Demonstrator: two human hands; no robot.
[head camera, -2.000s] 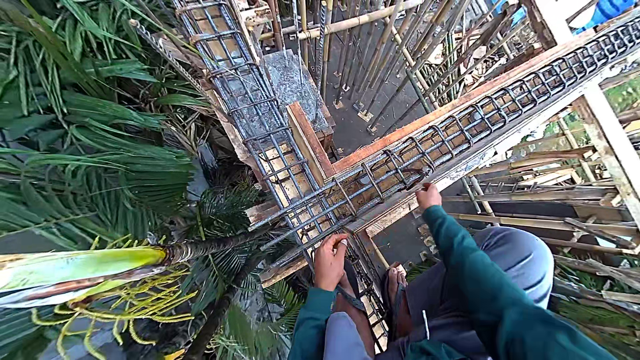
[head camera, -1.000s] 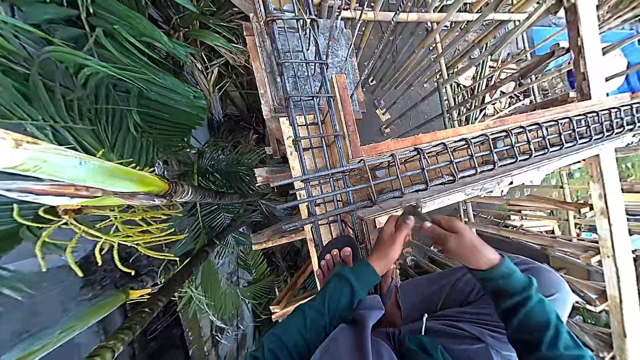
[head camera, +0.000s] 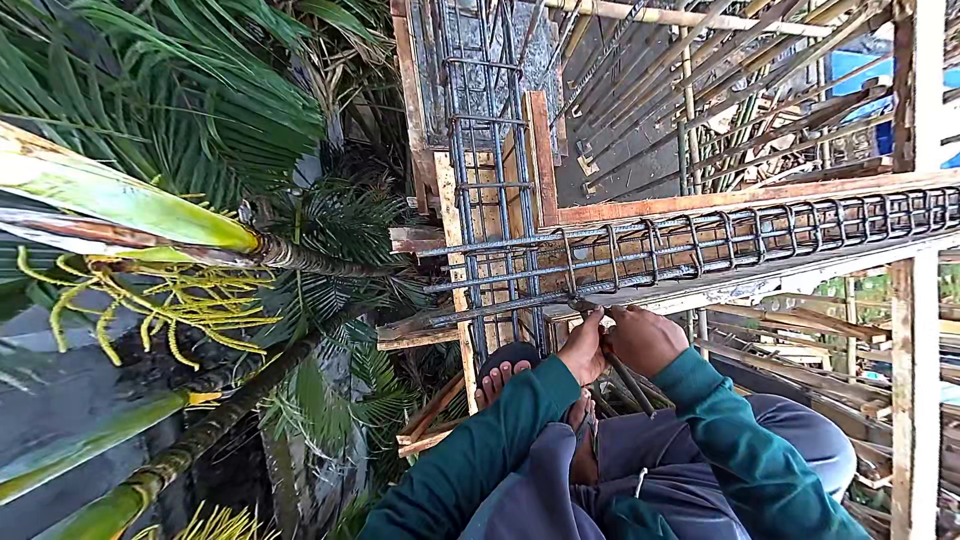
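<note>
My left hand (head camera: 583, 351) and my right hand (head camera: 643, 339) meet at the near edge of a rebar cage (head camera: 690, 236), above my knees. Between them is a dark metal hand tool (head camera: 631, 384), its shaft slanting down from my right hand and its head touching the cage's near bar. My right hand is closed around the tool. The fingers of my left hand are bent at the tool's head; what they grip is hidden. The cage's long bars cross over a second rebar cage (head camera: 487, 150) at the corner of the wooden formwork (head camera: 541, 161).
My sandalled foot (head camera: 502, 375) rests by the formwork corner. Palm fronds (head camera: 187, 97) and a palm trunk (head camera: 217, 412) fill the left. Bamboo poles (head camera: 686, 105) stand beyond the beam. Upright timber (head camera: 913, 375) rises at right, beside scattered boards (head camera: 802, 375) lower down.
My hands, apart on the rebar two seconds ago, have come together. Since one second ago they have closed up at the cage's near bar, with the tool between them. The view has shifted.
</note>
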